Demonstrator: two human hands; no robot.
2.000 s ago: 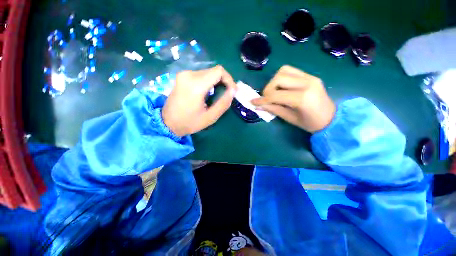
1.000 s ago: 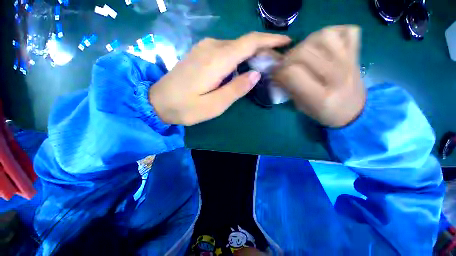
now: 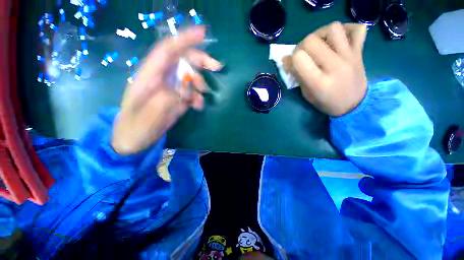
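A round glossy black watch head point(image 3: 264, 92) lies on the green mat between my hands, with a white glare on its face. My right hand point(image 3: 330, 71) is curled over a white wiping cloth point(image 3: 283, 57), just right of the watch head. My left hand point(image 3: 165, 89) is raised to the left, motion-blurred, its fingers partly spread. An orange-and-white film tab point(image 3: 187, 77) shows among its fingers, with a faint clear streak beside them. The exact grip is blurred.
Several black watch heads point(image 3: 267, 19) stand along the far side; another dark round piece point(image 3: 452, 139) lies far right. Loose blue-and-white tabs point(image 3: 109, 58) lie left. A red crate point(image 3: 11, 101) stands at the left edge, a pale block point(image 3: 447, 33) at right.
My left hand has moved left, away from the watch head, and an orange-and-white tab now shows in it. My right hand has drawn slightly right with the cloth, uncovering the watch head.
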